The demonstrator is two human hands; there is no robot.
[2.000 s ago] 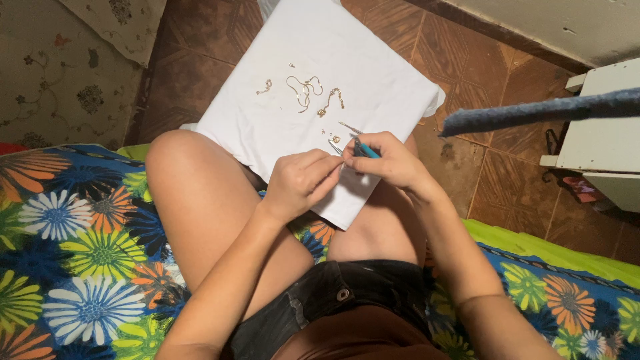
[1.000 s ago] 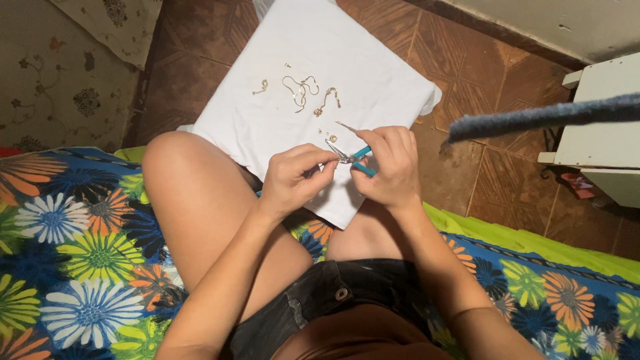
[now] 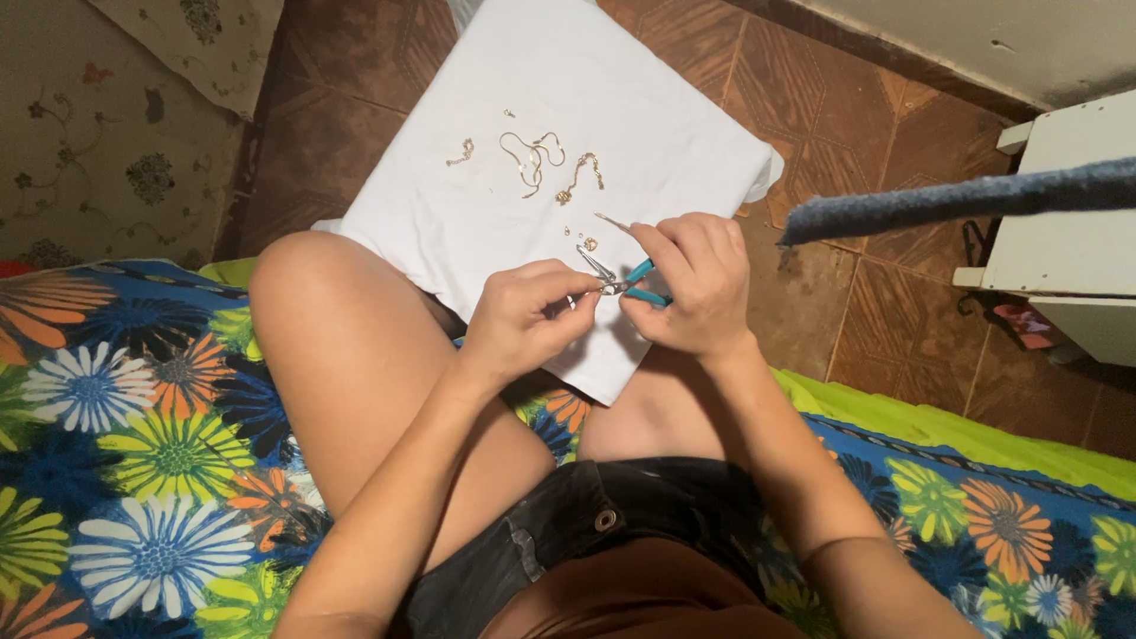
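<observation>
My right hand (image 3: 697, 284) grips small pliers with teal handles (image 3: 641, 271) and also has a thin pointed metal tool, likely tweezers (image 3: 612, 222), between its fingers. The plier jaws meet the fingertips of my left hand (image 3: 532, 315), which pinch something too small to make out. Just beyond the jaws another slim metal tool (image 3: 593, 261) shows. Past it lie a small round gold-coloured piece (image 3: 590, 243) and tiny bits. Further off on the white cloth (image 3: 470, 71) are a thin gold-coloured chain (image 3: 532, 164), a chain with a cluster at one end (image 3: 586, 169) and a short chain piece (image 3: 461, 155).
The cloth-covered surface reaches over my knees. I sit on a flower-patterned cover (image 3: 169, 541). A dark fuzzy cord or strap (image 3: 958, 200) crosses the upper right, in front of white furniture (image 3: 1078, 142). Brown floor tiles (image 3: 799, 106) surround the cloth.
My right hand has turned, and the teal handles, mostly hidden two seconds ago, now show spread apart. The plier jaws are at my left fingertips, much as one second ago.
</observation>
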